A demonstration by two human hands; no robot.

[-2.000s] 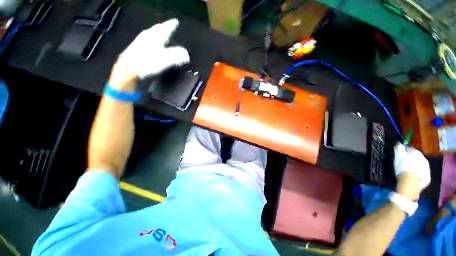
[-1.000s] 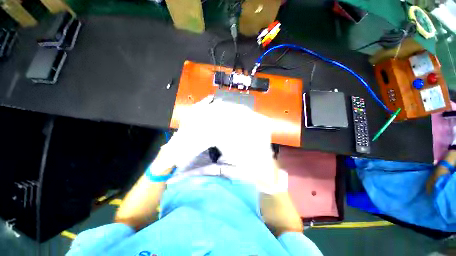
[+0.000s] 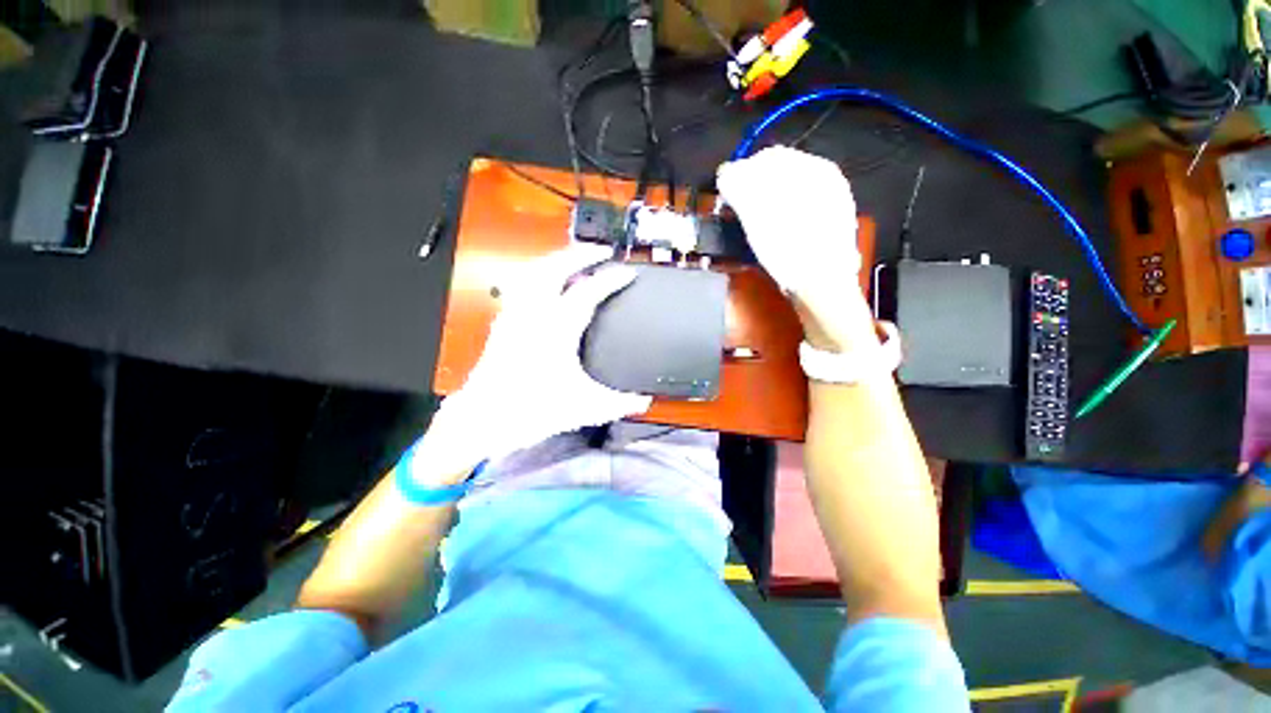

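Observation:
A dark square set-top box (image 3: 655, 332) lies on the orange-brown test fixture board (image 3: 488, 265), its far edge close to the connector block (image 3: 666, 227); whether the plugs are fully seated I cannot tell. My gloved left hand (image 3: 537, 348) grips the box from its left side, thumb over the far corner and fingers at the near edge. My gloved right hand (image 3: 802, 216) is at the right end of the connector block, by the near end of the blue network cable (image 3: 962, 135). Its fingertips are bent together, and what they hold is hidden.
Another set-top box (image 3: 953, 323), a remote control (image 3: 1047, 365) and a green pen (image 3: 1126, 369) lie right of the board. The orange control box (image 3: 1185, 251) stands far right. AV plugs (image 3: 771, 56) lie behind. More boxes (image 3: 59, 195) lie far left. A person's blue sleeve (image 3: 1129, 536) shows lower right.
The set-top box from beside the board's left edge is now on the board at the connector block. My left hand has closed on it. My right hand has moved from the pen to the connector block.

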